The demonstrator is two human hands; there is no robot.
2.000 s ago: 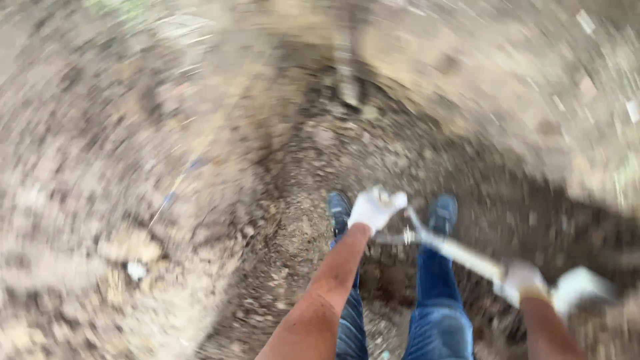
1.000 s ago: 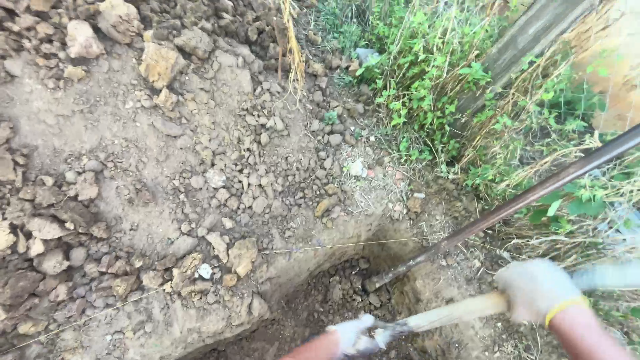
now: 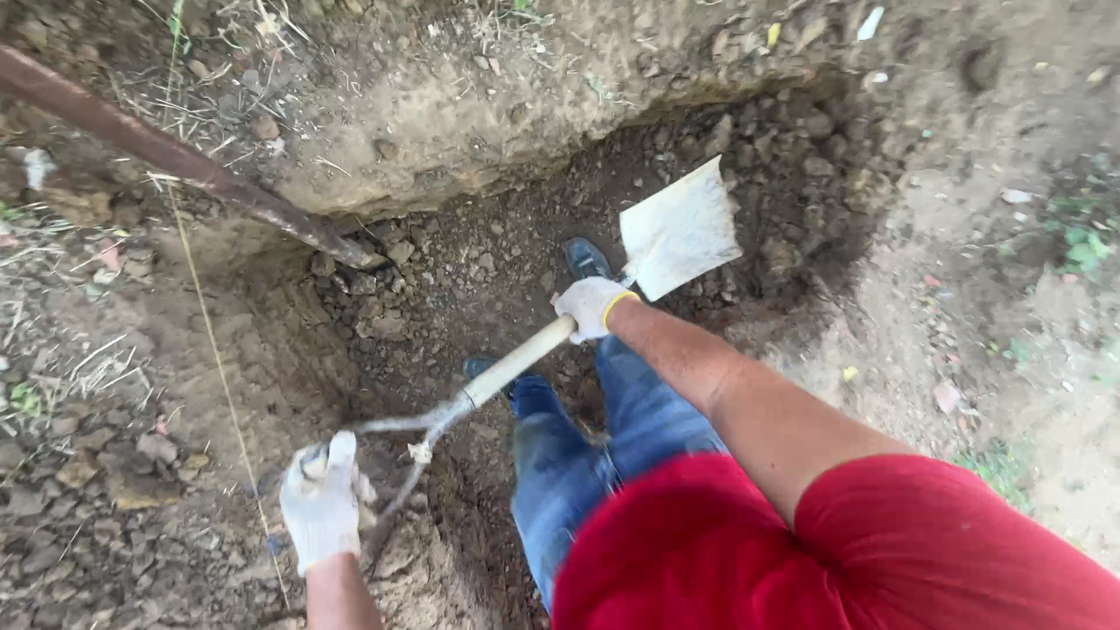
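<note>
A shovel with a wooden shaft (image 3: pixel 520 360) lies slantwise across my legs, held in both gloved hands. My left hand (image 3: pixel 325 499), in a white knit glove, is closed on the end of its forked metal handle at the lower left. Farther along, my right hand (image 3: pixel 592 308), in a white glove with a yellow cuff edge, grips the shaft close to the blade. The flat, pale metal shovel blade (image 3: pixel 681 231) is over the dark soil of the trench, with no heap of soil on it. Both of my shoes stand in the trench.
A long rusty metal bar (image 3: pixel 188 162) leans into the trench with its lower end on loose clods. Along the left bank runs a thin string (image 3: pixel 213 337). Earth banks (image 3: pixel 437 131) border the trench (image 3: pixel 490 262), and broken clods (image 3: pixel 131 472) lie at the lower left.
The view has swung sharply from the bank and plants back down to my legs. Both hands remain on the shovel, and its blade now shows in full over the trench.
</note>
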